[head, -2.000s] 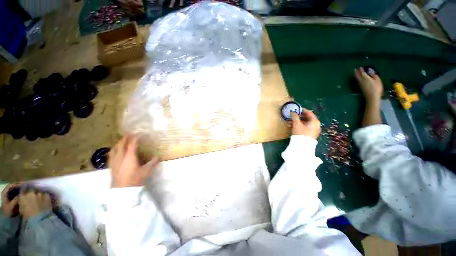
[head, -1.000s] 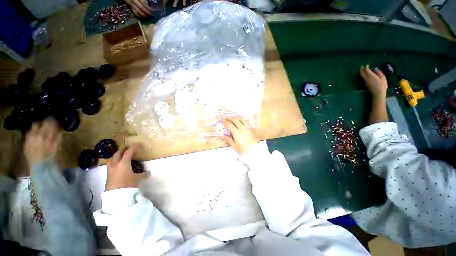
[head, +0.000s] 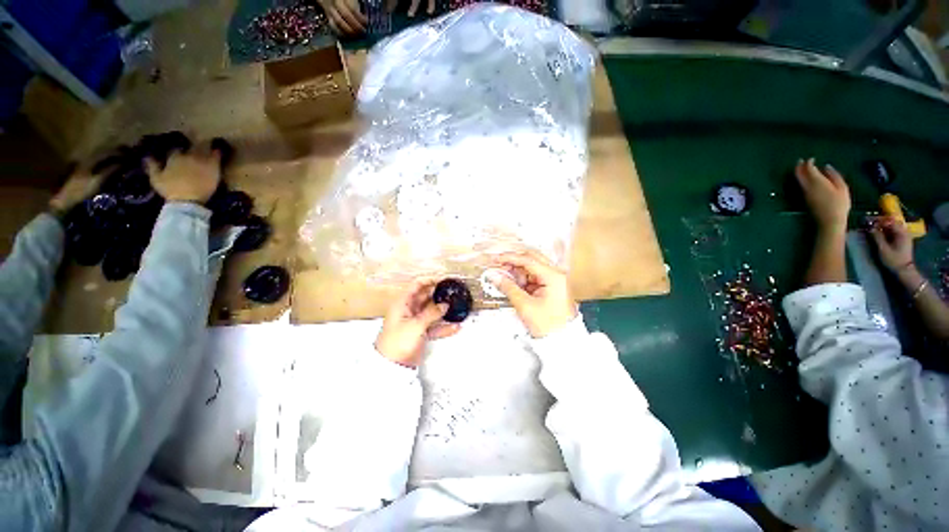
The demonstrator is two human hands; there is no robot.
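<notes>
My left hand [head: 414,324] holds a black round housing [head: 453,299] by its rim, above the front edge of the tan board [head: 323,301]. My right hand [head: 538,295] holds a white plastic disc [head: 493,281] between thumb and fingers, just right of the housing and apart from it. The large clear plastic bag [head: 468,114] of white discs lies behind both hands. A white work surface [head: 468,436] is below my hands.
A neighbour's hands [head: 187,175] reach into the pile of black housings [head: 114,223] at left. One loose housing [head: 266,284] lies nearer. A cardboard box [head: 307,88] stands behind. At right are a part-assembled unit [head: 731,198], small coloured pieces [head: 751,320], a neighbour's arms and a yellow tool [head: 901,213].
My left hand has moved right and up with a housing. My right hand has come off the bag with a disc. The left neighbour now has both hands at the pile.
</notes>
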